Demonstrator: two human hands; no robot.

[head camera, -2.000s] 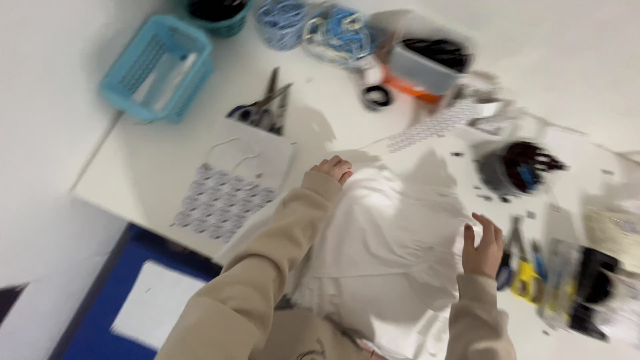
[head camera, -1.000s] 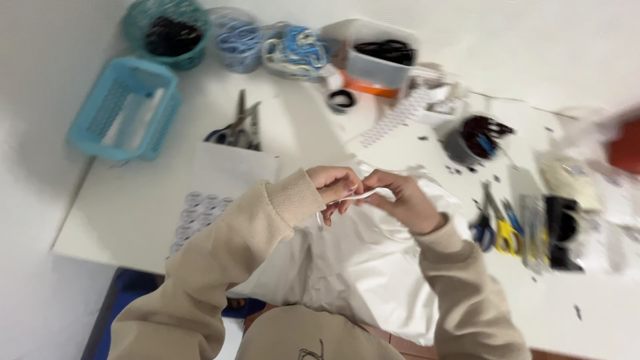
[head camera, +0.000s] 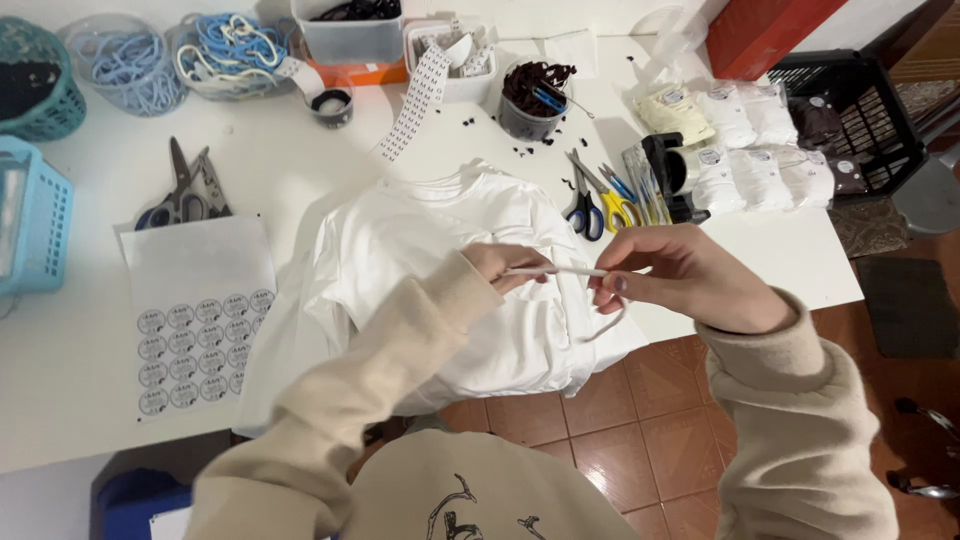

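A thin white cord is stretched between my two hands above a white garment that lies on the table. My left hand pinches one part of the cord, its fingers partly hidden behind the sleeve cuff. With thumb and fingers my right hand grips the cord further right, and a loose end curves down below it. The garment's neckline faces away from me, and its lower part reaches the table's near edge.
Sheet of round stickers and dark-handled scissors lie left. Beyond the garment stand tubs of cords and a dark tub. Blue-handled scissors, yellow-handled scissors, a tape dispenser and bagged packs are right.
Two seconds ago my hands were apart on or near the garment; one second ago they were together holding the white cord. Now they are further apart with it drawn between them. The view has shifted.
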